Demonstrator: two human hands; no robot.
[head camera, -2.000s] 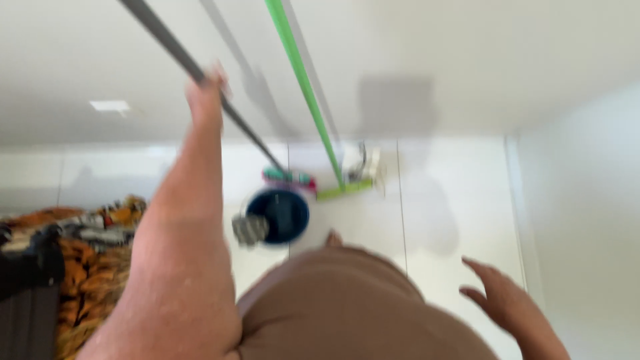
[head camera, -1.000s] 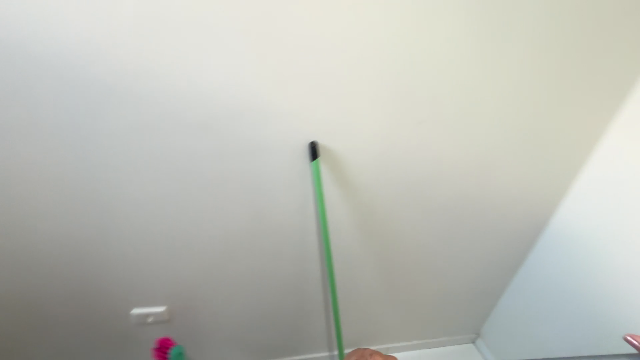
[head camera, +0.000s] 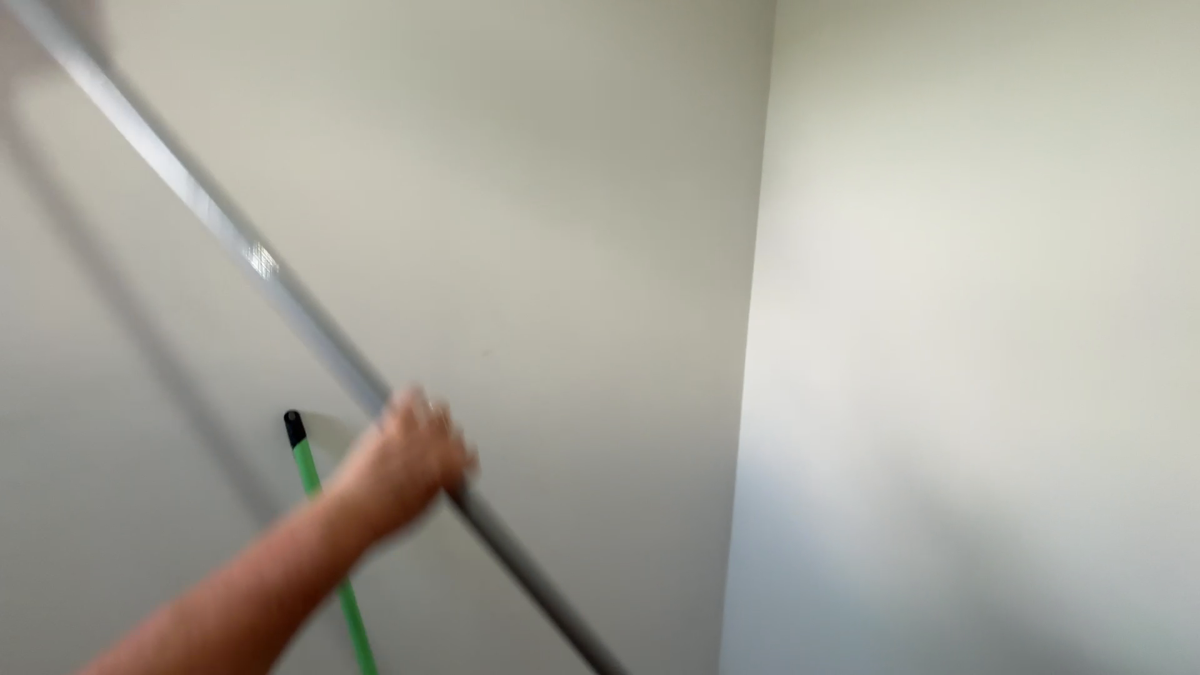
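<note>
A long grey pole slants from the upper left to the bottom centre of the head view. My left hand is closed around it, a little below the middle of the picture, and is blurred. Both ends of the pole lie outside the picture. Behind my forearm a green pole with a black end cap stands against the wall; its lower part is cut off. My right hand is not in view.
A pale wall fills the middle and left, and a second wall meets it in a corner on the right. The grey pole casts a long shadow on the left.
The view has swung up from the floor, where a bucket and the feet of both poles showed. My left hand, still on the grey pole, is now in front of the green pole.
</note>
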